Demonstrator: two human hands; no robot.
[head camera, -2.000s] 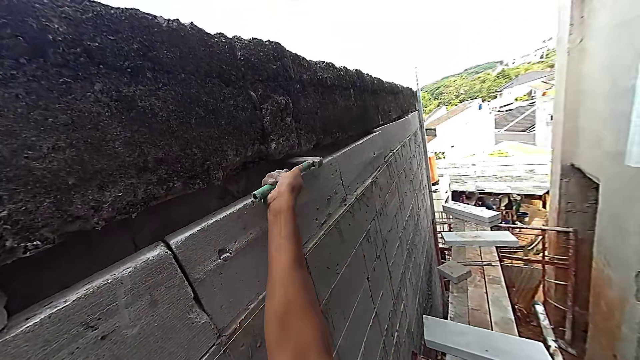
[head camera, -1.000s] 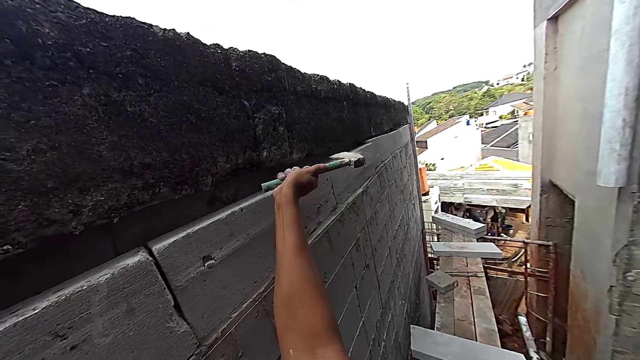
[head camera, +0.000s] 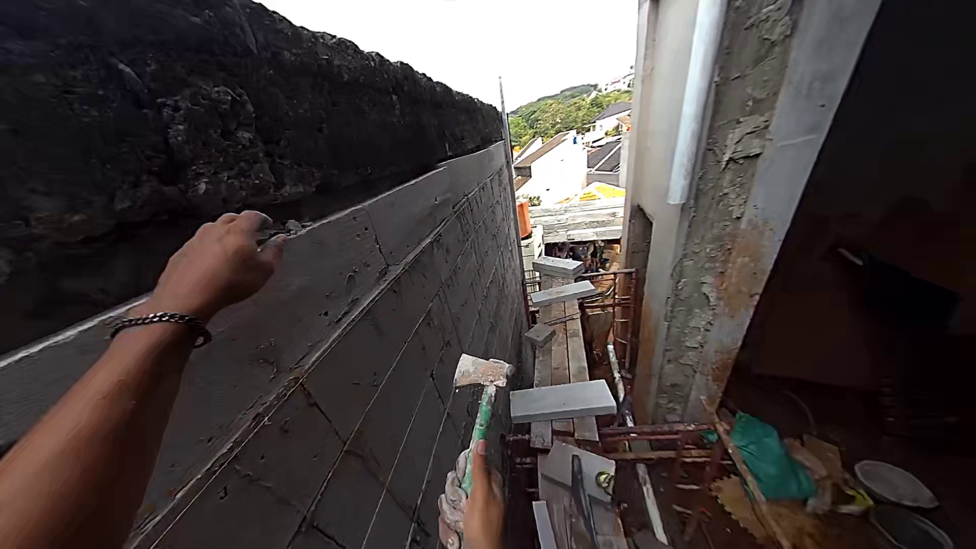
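Note:
My left hand (head camera: 221, 259), with a dark bracelet at the wrist, is at the top edge of the grey block wall (head camera: 305, 297), its fingers beside small grey crumbs (head camera: 292, 227). Whether it grips any of them cannot be told. Lower down, right of that wall, my right hand (head camera: 476, 496) is closed on the green handle of a hammer-like tool (head camera: 483, 415). The tool's head (head camera: 484, 371) points up and is crusted with pale mortar. Whitish material covers the left side of this hand. Behind the block wall rises a dark, rough wall (head camera: 229, 114).
Below run narrow scaffold planks (head camera: 560, 351) bearing several light grey blocks (head camera: 563, 400). Rusty scaffold bars (head camera: 656, 431) cross beside them. A rough plastered column (head camera: 709, 267) stands at right, near a green bag (head camera: 770, 457) and a round basin (head camera: 896, 483).
The tool was held at the wall's top edge; now it is lower, in my right hand. My left hand has come into view at the wall top. The view has turned right.

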